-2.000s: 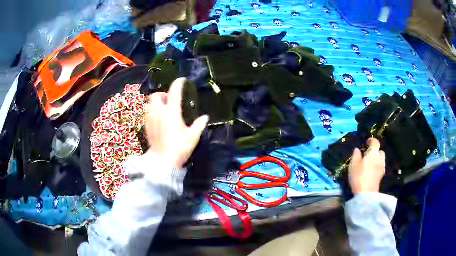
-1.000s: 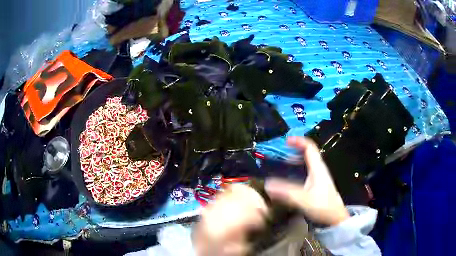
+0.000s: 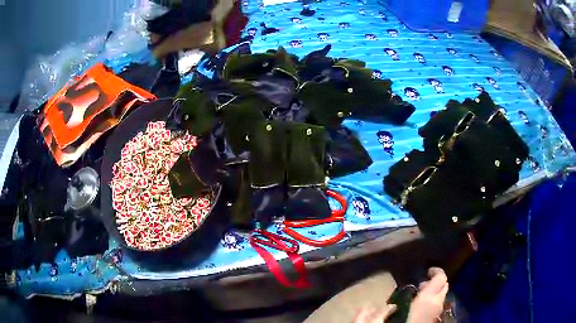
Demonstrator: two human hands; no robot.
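My right hand [image 3: 429,299] is low at the bottom right, its fingers closed on a small dark green pouch [image 3: 402,295]. My left hand [image 3: 374,313] is at the pouch's left side, pinching it, and mostly cut off by the lower edge. Much of the pouch is hidden by the fingers. A messy heap of dark green pouches [image 3: 306,148] with small gold dots and shiny dark linings lies mid-table. A separate overlapping pile of pouches [image 3: 467,164] with gold lines lies at the table's right edge.
A black bowl [image 3: 114,148] holds small red and white pieces, with one pouch overlapping them. Red-handled scissors [image 3: 316,240] and a red strap [image 3: 281,268] lie at the front edge. An orange bag [image 3: 79,110] and clear round cup [image 3: 83,188] are left. Blue bins stand right.
My left hand has left the bowl side and my right hand the right pile; both have come together low at the front around a pouch. One pouch now lies over the bowl's pieces.
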